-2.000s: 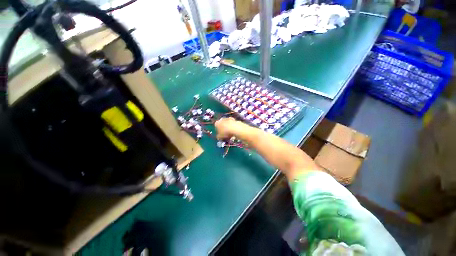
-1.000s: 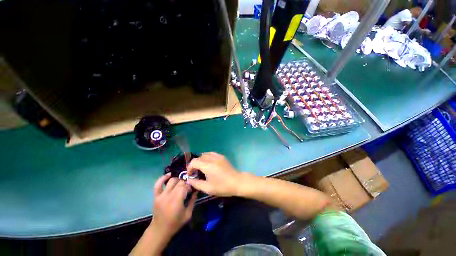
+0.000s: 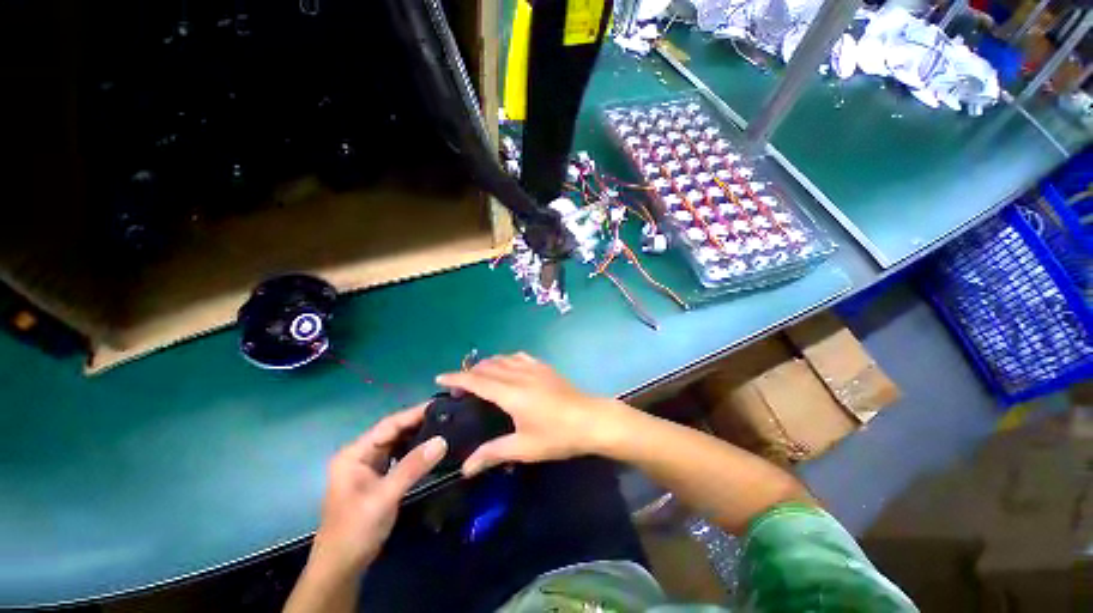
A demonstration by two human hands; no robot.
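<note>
A black housing [image 3: 462, 429] is held between both my hands at the bench's near edge, its plain dark side up. My left hand [image 3: 372, 481] grips its left side, with the thumb on it. My right hand [image 3: 536, 411] holds its right side and top. Fine wire ends stick up just behind it. A second black housing [image 3: 285, 321] with a pale ring lies on the bench to the left, a thin red lead running from it. The power screwdriver [image 3: 549, 132] hangs beyond my hands, silvery-white bits around its tip.
The large open carton [image 3: 300, 228] stands at the back left, with dark contents. Loose wired parts [image 3: 623, 252] lie beside the blister tray [image 3: 719, 198]. A metal upright [image 3: 805, 72] rises behind. White wrapped material [image 3: 899, 54] lies farther along. Cardboard [image 3: 791, 401] and a blue crate [image 3: 1013, 299] are on the floor.
My right hand has come back from the loose parts to the housing. Since the last earlier frame the ring face is out of sight and the plain dark side shows.
</note>
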